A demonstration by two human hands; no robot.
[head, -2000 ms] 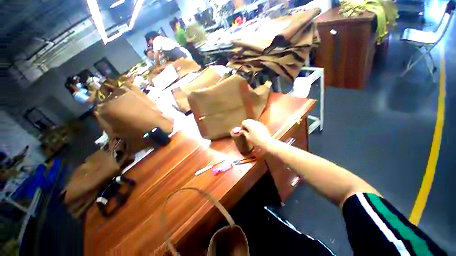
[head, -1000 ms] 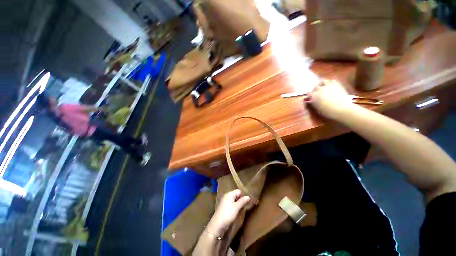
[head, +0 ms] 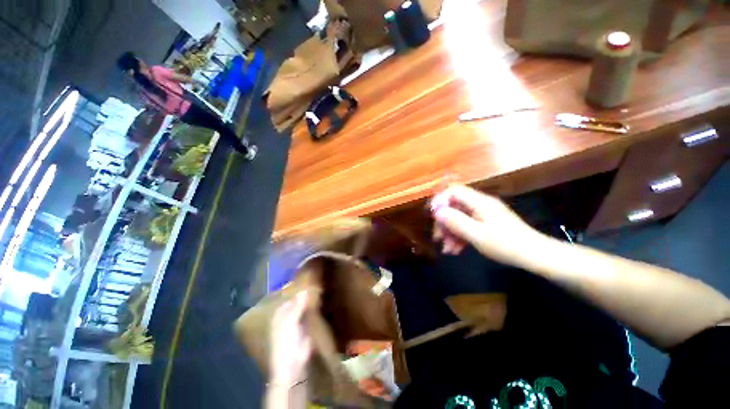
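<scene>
The tan-brown handbag (head: 356, 307) lies on my lap, tilted, its opening towards me, showing a dark inside with a pale and orange item low in it. A small pale tag (head: 383, 280) is at its rim. My left hand (head: 292, 323) is blurred and grips the bag's left side. My right hand (head: 468, 220) is in the air right of the bag, by the bench edge, fingers curled. A faint reddish spot shows at its fingertips; what it holds, if anything, cannot be made out.
On the wood-grain bench (head: 384, 152) are snips (head: 592, 122), a slim pale tool (head: 500, 114), a brown thread cone (head: 612, 72), a black strap loop (head: 330, 112), a dark cylinder (head: 408, 24) and brown bags (head: 308, 76). A person (head: 172, 92) is by racks at left.
My right hand has moved from the bench top towards the bag. The bag has turned and shifted left with my left hand. The pink item seen earlier on the bench no longer shows there.
</scene>
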